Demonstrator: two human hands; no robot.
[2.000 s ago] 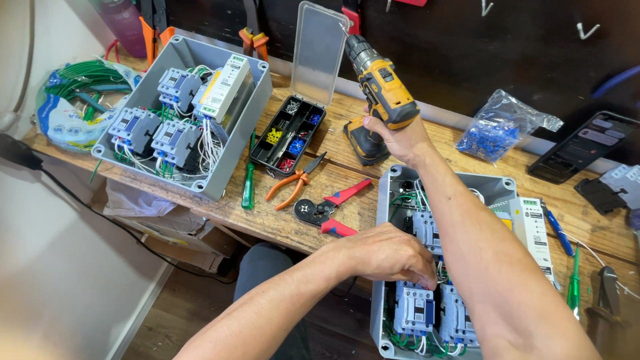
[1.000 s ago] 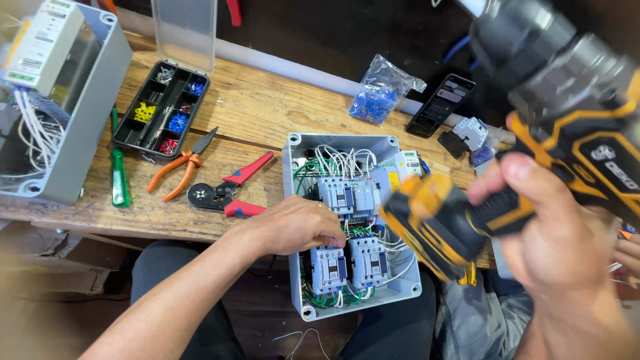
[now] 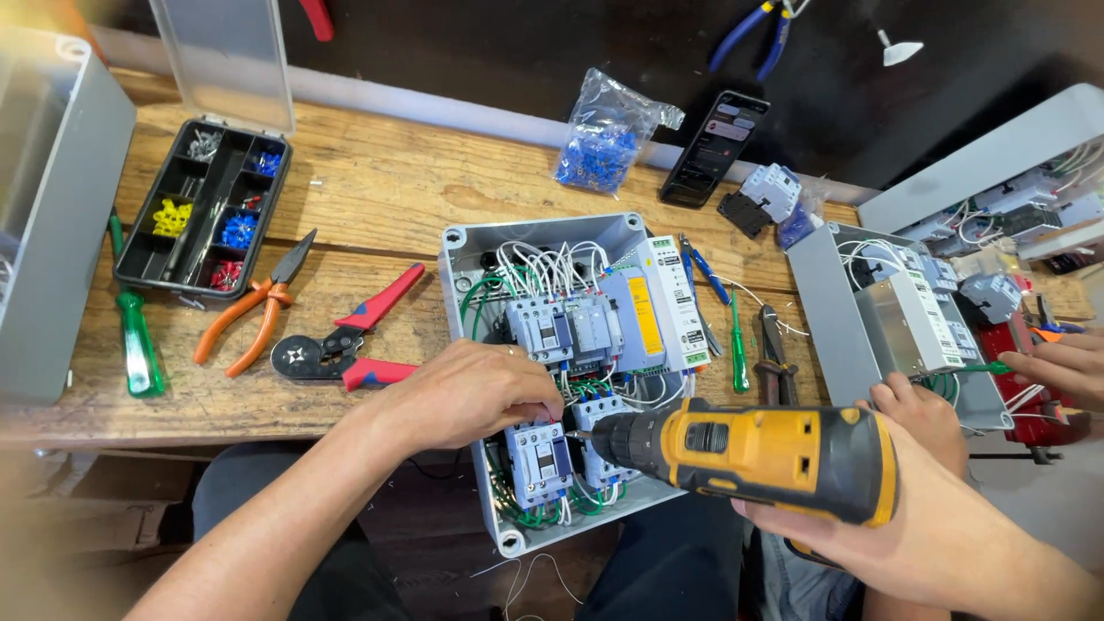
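Note:
My right hand (image 3: 862, 526) grips a yellow and black cordless drill (image 3: 750, 457), its bit pointing left at the side of the lower-left contactor (image 3: 542, 466). My left hand (image 3: 483, 392) has its fingertips at the top of that contactor, pinching what looks like a small red-tipped wire end. Around them is a grey plastic enclosure (image 3: 509, 542), tilted at the bench edge, with white and green wires. Another contactor (image 3: 599, 418) sits partly behind the drill. An upper contactor (image 3: 542, 328), a module with a yellow label (image 3: 638, 315) and a white power supply (image 3: 679, 302) fill the upper part.
Left on the wooden bench are a ferrule box (image 3: 129, 267), orange-handled pliers (image 3: 267, 302), a ferrule crimper (image 3: 323, 354) and a green screwdriver (image 3: 138, 345). Behind lie a bag of blue ferrules (image 3: 599, 155) and a phone (image 3: 711, 151). At right, a co-worker's hands (image 3: 923, 423) work at another enclosure (image 3: 815, 319).
My right hand has brought the drill down from above the bench to the contactor. My left hand stays at the contactors in the enclosure. The view has shifted toward the right.

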